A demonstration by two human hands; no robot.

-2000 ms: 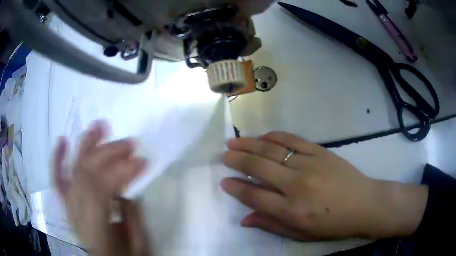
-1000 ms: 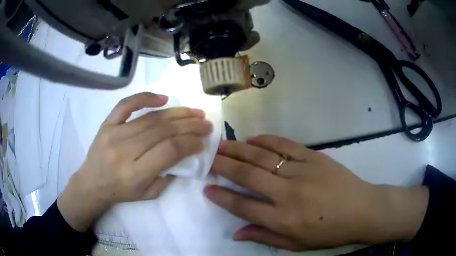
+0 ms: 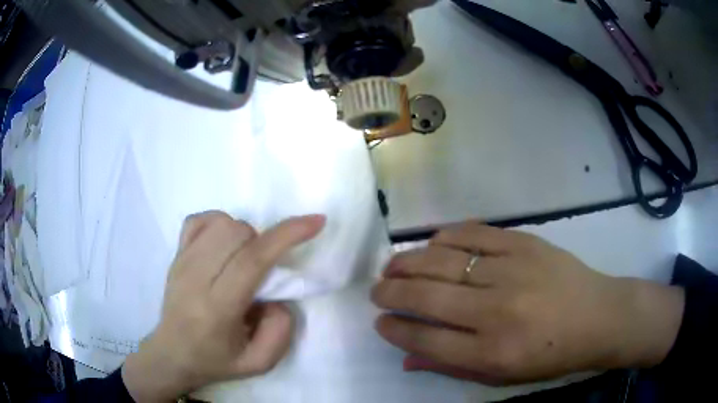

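Observation:
A white fabric piece (image 3: 331, 189) runs from under the sewing machine head toward the wearer, its right edge near the cream ribbed knob (image 3: 371, 103). My left hand (image 3: 236, 291) pinches a fold of the fabric between thumb and fingers, index finger stretched over it. My right hand (image 3: 504, 307), with a ring, lies flat, fingertips on the fabric's right edge; whether it grips the edge cannot be told. The needle and presser foot are hidden behind the knob and in glare.
Orange-brown block (image 3: 400, 114) and round metal disc (image 3: 427, 114) sit right of the knob. Black shears (image 3: 610, 90) and a pink slim tool (image 3: 630, 51) lie at upper right. Machine head (image 3: 260, 39) overhangs the top. Fabric scraps (image 3: 24, 228) are at far left.
My left hand moved onto the fabric from the left, then drew back toward the wearer, its fingers now curled. The fabric's near part is folded over. My right hand shifted slightly right.

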